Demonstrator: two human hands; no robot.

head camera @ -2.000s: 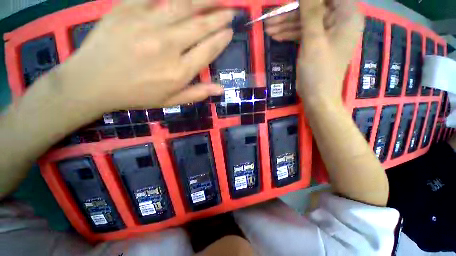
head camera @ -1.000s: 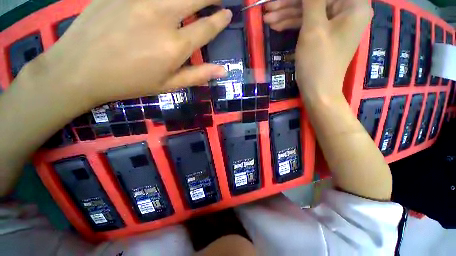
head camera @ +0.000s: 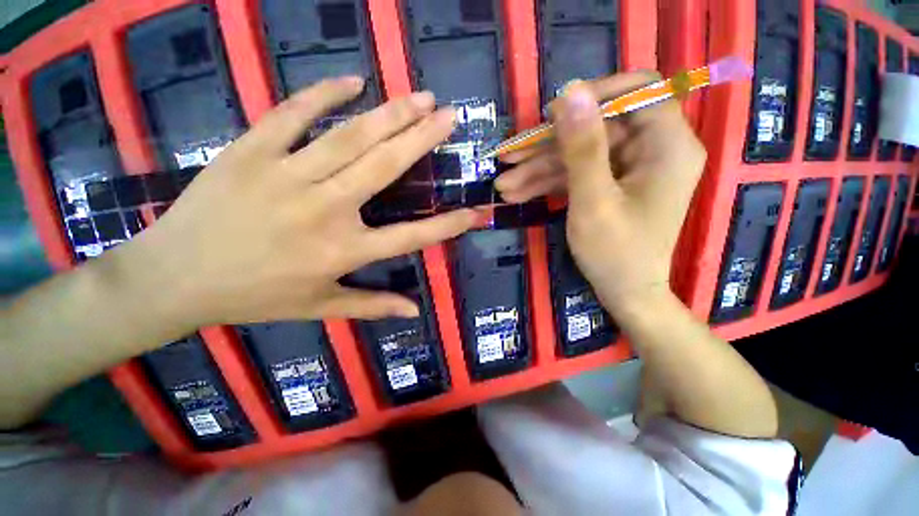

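My right hand (head camera: 630,191) holds orange-patterned tweezers (head camera: 645,98) with a pink-purple end like a pen. Their silvery tip touches or hovers just over the carrier sheet (head camera: 453,194) of dark squares, which lies across several phones. My left hand (head camera: 272,212) is spread flat over the sheet and phones, fingertips near the tweezer tip, and hides part of both. Black phones without back covers, such as this one (head camera: 491,292), lie in two rows in the red foam tray (head camera: 443,302). Upper-row phones show a dark square near their top ends.
A second red foam tray (head camera: 700,237) with more phones stands at the right. A white strip or sheet (head camera: 900,109) shows at the right edge. A person in dark clothing (head camera: 846,353) is at the lower right. Green bench surface (head camera: 35,247) shows at the left.
Both hands have moved down from the upper phones to the carrier sheet. My left hand now spreads over it, and the tweezers' full length shows. The dark squares on the upper phones are uncovered.
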